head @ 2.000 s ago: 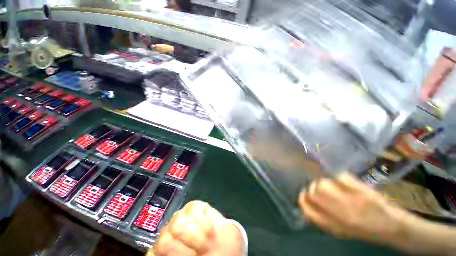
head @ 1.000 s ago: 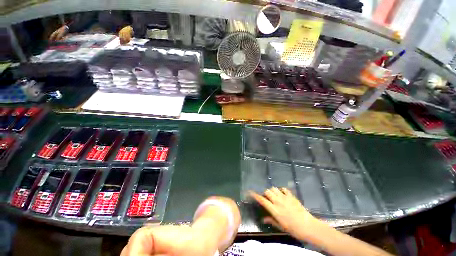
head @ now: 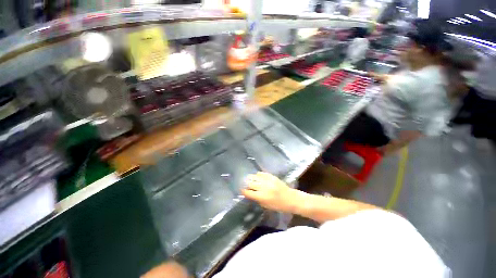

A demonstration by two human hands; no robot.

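Observation:
An empty clear tray [head: 217, 171] with two rows of pockets lies on the green bench top in front of me. My right hand [head: 269, 191] is at the tray's front edge with fingers bent over it; blur hides whether it grips. My left hand [head: 166, 270] is mostly cut off by the bottom edge, and its fingers cannot be made out. Part of a red-and-black keypad phone [head: 56, 270] shows at the bottom left.
A fan [head: 98, 93] and stacked phone trays [head: 182, 98] stand behind the tray. A small bottle [head: 239, 98] is beside a post. A person [head: 416, 100] sits farther along the bench at right, near a red stool [head: 363, 162].
The view has swung right, so most of the filled phone tray has left the picture. The empty tray, blurred in the air two seconds ago, lies on the bench. My left hand is lower in view.

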